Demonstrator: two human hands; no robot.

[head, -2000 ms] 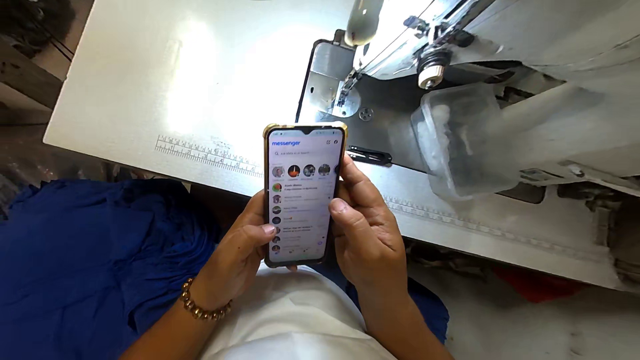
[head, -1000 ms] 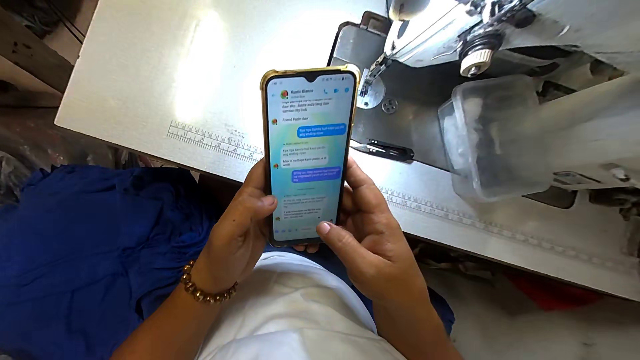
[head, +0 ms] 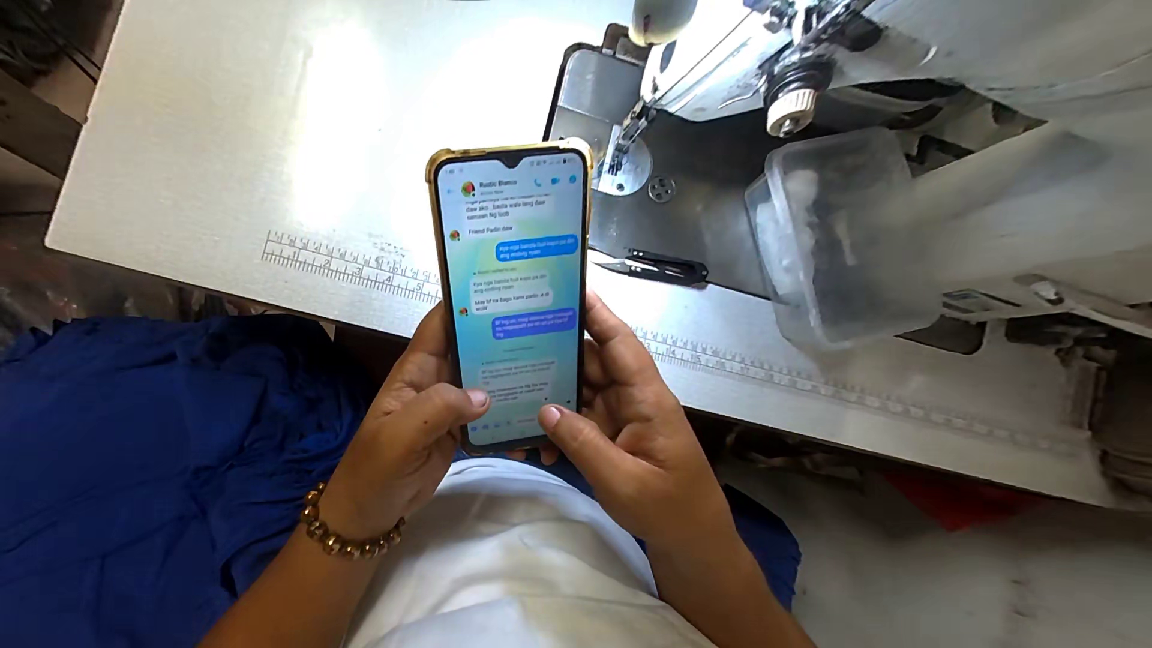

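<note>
A smartphone (head: 513,297) in a yellowish clear case is held upright between both hands, its lit screen showing a chat with writing. My left hand (head: 414,432), with a beaded bracelet (head: 346,538) on the wrist, grips the phone's lower left side, thumb over the screen. On the lower right side my right hand (head: 630,423) holds it, thumb tip at the bottom of the screen. Just right of the phone, black thread snips (head: 655,267) lie at the table's front part. Behind them is a sewing machine's needle and presser foot area (head: 623,157).
A clear plastic container (head: 828,243) stands on the machine bed under the sewing machine arm (head: 1035,54). A printed ruler scale (head: 351,270) runs along the front of the white sewing table (head: 207,135). Blue fabric (head: 153,468) is heaped at the left.
The phone screen has gone from a list of chats to an open conversation. My right thumb has moved down to the lower part of the screen.
</note>
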